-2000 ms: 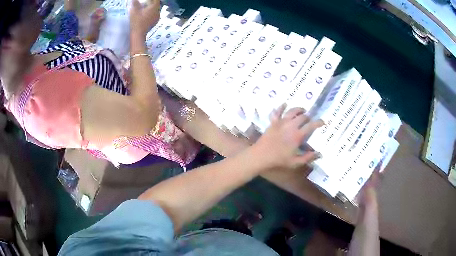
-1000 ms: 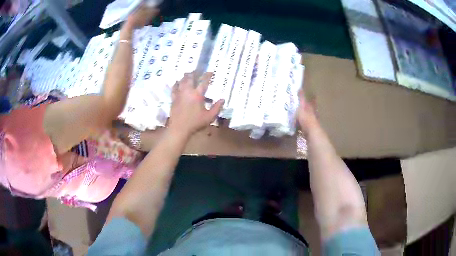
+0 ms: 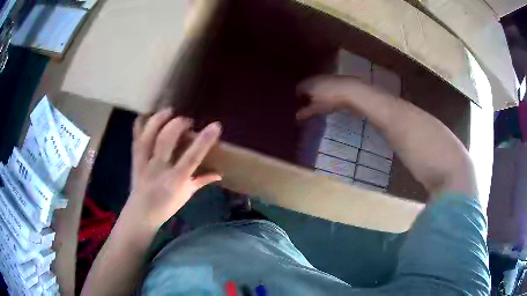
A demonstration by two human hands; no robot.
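A large brown open carton (image 3: 323, 193) fills the middle of the view. White printed retail boxes (image 3: 357, 159) are stacked in rows inside it, on the right. My right hand (image 3: 323, 98) is inside the carton at the left side of this stack, fingers bent and apart, with nothing visible in them. A blurred pale purple surface shows just below it; whether this is a separate box is unclear. My left hand (image 3: 167, 162) is at the carton's near left corner, fingers spread by the rim and nothing visible in them.
Overlapping retail boxes (image 3: 26, 214) lie on the cardboard-covered bench (image 3: 72, 243) at the far left. A wide carton flap (image 3: 130, 52) stands at the upper left. More brown flaps (image 3: 404, 29) lie along the far side. A red bundle (image 3: 97, 228) shows below the bench edge.
The view has swung right from the bench to the large carton. Both hands have left the row of boxes; the right is now inside the carton, the left at its rim.
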